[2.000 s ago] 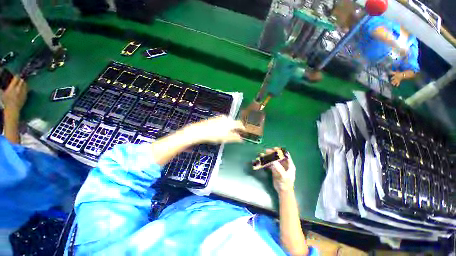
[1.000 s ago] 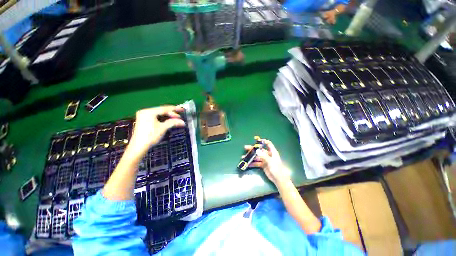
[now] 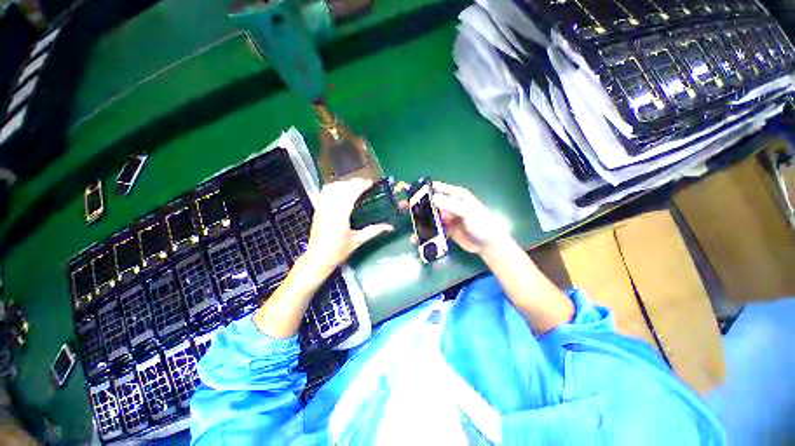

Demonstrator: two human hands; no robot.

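My right hand (image 3: 464, 218) holds a phone housing (image 3: 425, 223) upright, with a dark window and pale rim, over the near edge of the green mat. My left hand (image 3: 336, 228) is just left of it, thumb and fingers apart. A small dark part (image 3: 389, 193) shows at its fingertips, close to the housing; whether the hand grips it is unclear. A black blister tray (image 3: 196, 270) lies at left with rows of dark housings and grid-patterned parts; my left forearm covers part of it. The brown press fixture (image 3: 346, 157) is just beyond my left hand.
The green press (image 3: 292, 52) stands beyond the fixture, its top cut off. Stacked black trays (image 3: 667, 74) with white interleaf sheets (image 3: 545, 165) are at upper right. Cardboard boxes (image 3: 641, 287) are below the bench edge. Loose phone pieces (image 3: 94, 201) lie on the mat at left.
The view has shifted. My left hand has moved from over the tray towards my right hand. The housing in my right hand has turned upright with its window showing.
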